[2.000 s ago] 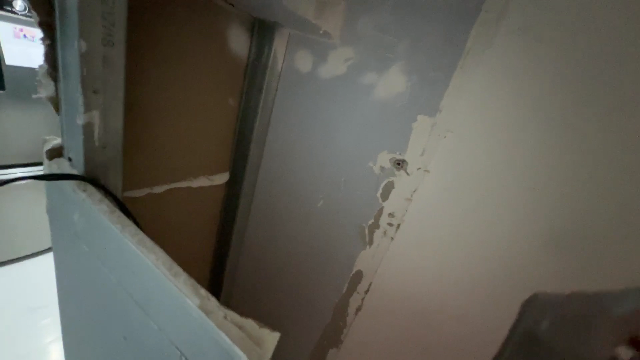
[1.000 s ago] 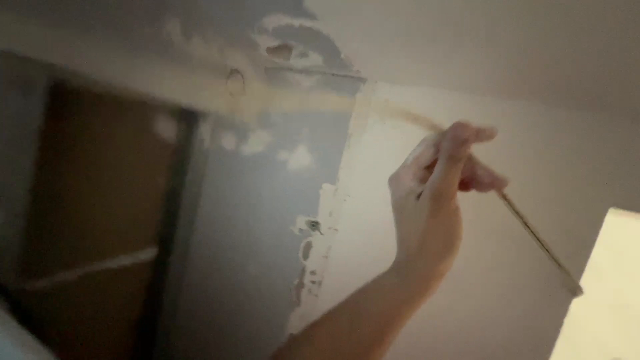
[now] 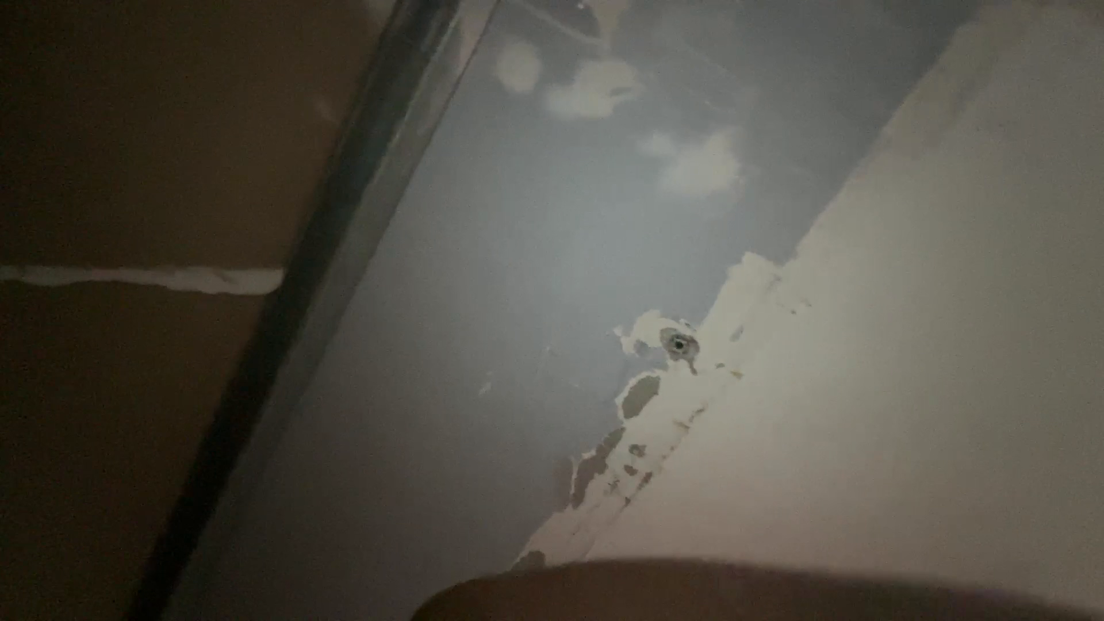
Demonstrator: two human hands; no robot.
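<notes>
A blue-grey drywall panel (image 3: 483,285) runs diagonally through the middle of the view. Along its right edge lies torn, patchy white joint compound (image 3: 664,423), with a screw head (image 3: 680,345) showing in it. Several pale filler spots (image 3: 595,86) dot the panel's upper part. At the bottom edge a dark, blurred brown shape (image 3: 733,595) covers part of the wall; whether it is a hand, an arm or something else cannot be told. Neither my left hand nor my right hand can be made out, nor any tool.
A metal stud (image 3: 345,207) slants along the panel's left side. Left of it is a dark brown board (image 3: 155,155) crossed by a ragged white strip (image 3: 190,279). A pale painted surface (image 3: 931,362) fills the right side.
One second ago a raised hand held a thin tan strip or rod near the pale surface; neither is visible now. The view has shifted closer to the panel.
</notes>
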